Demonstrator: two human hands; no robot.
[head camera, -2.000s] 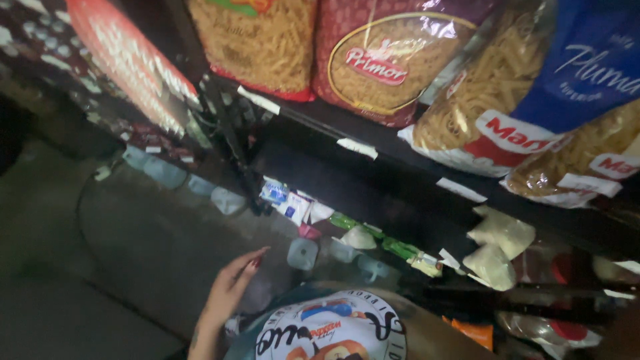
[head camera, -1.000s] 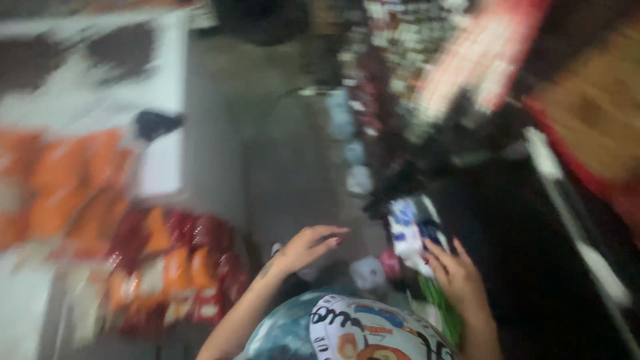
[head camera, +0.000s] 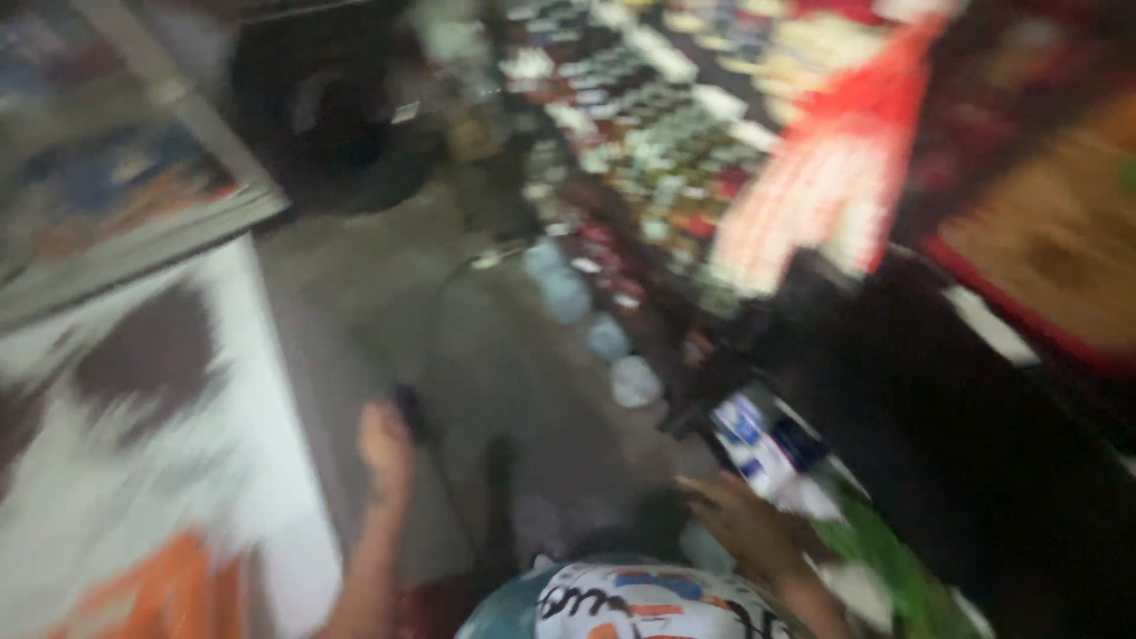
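My left hand (head camera: 388, 439) is raised over the grey floor at lower left. A small dark thing (head camera: 406, 410) shows at its fingertips; blur hides what it is and whether the hand grips it. My right hand (head camera: 741, 524) is at lower right, beside white-and-blue packets (head camera: 754, 439) on the edge of a dark shelf. Its fingers point left, and nothing plain shows in them. Green packets (head camera: 887, 559) lie just right of that hand. Between my arms is the printed front of my shirt (head camera: 657, 603).
A red-and-white bag (head camera: 825, 169) hangs at upper right. Pale jugs (head camera: 635, 382) line the floor beside shelves of small goods. At left stands a white surface (head camera: 266, 399) with orange packets (head camera: 169, 595). A dark wheel (head camera: 337, 106) is at the top.
The view has swung left from the pasta shelf. My right hand, out of view two seconds ago, was over the white-and-blue packets one second ago and is now lower, beside them.
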